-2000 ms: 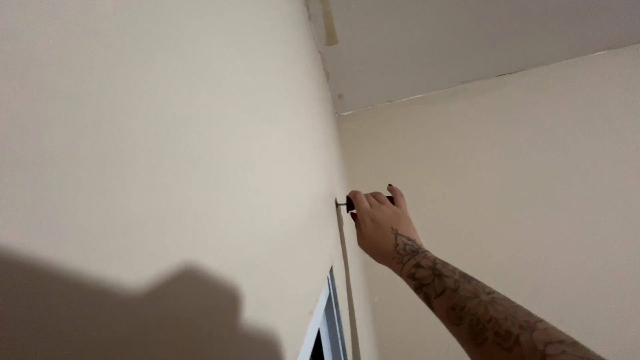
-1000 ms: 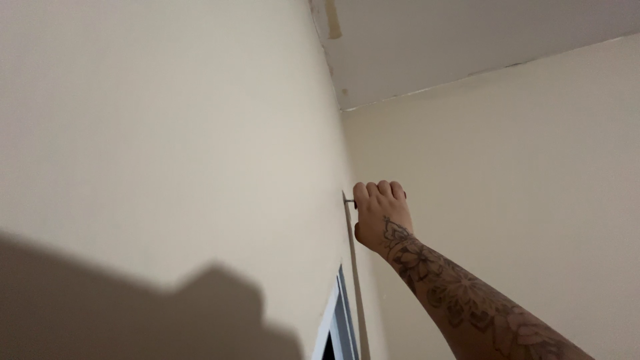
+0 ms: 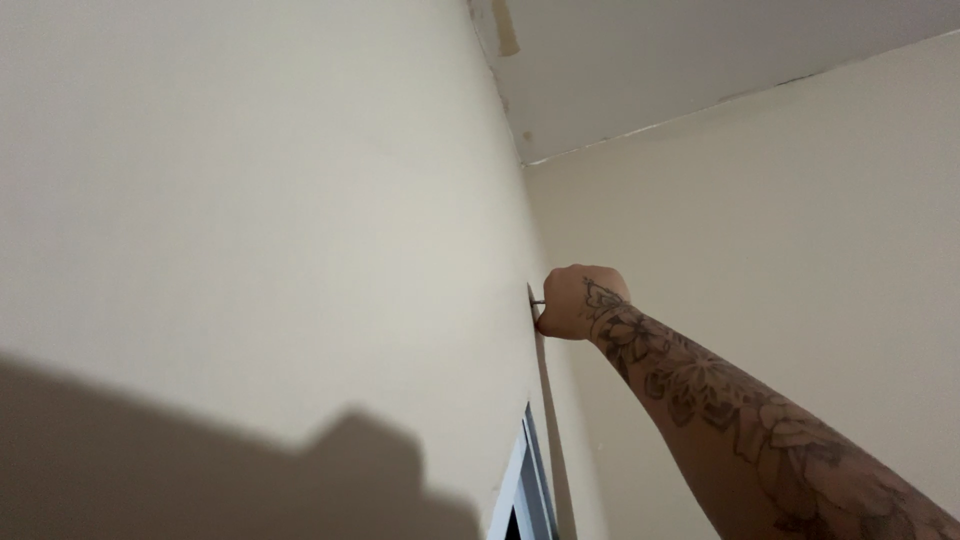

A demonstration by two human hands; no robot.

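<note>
My right hand [image 3: 586, 301] is raised, its tattooed forearm reaching in from the lower right. Its fingers are closed around a tool whose handle is hidden in the fist. Only a short, thin metal shaft [image 3: 538, 302] shows, pointing left to the surface of the cream wall [image 3: 337, 225] near the room's corner. Whether the shaft is a screwdriver's or part of something fixed in the wall I cannot tell. My left hand is out of view.
A light blue frame [image 3: 529, 480] with a dark gap stands below the hand. Above is the ceiling [image 3: 675, 60], with a yellowish patch [image 3: 505, 28] by its edge. A second wall [image 3: 787, 225] lies behind the forearm. A broad shadow falls at lower left.
My right hand has turned at the wrist around the tool. Its raised fingers and the dark handle showed two seconds ago; now the back of a closed fist faces the view.
</note>
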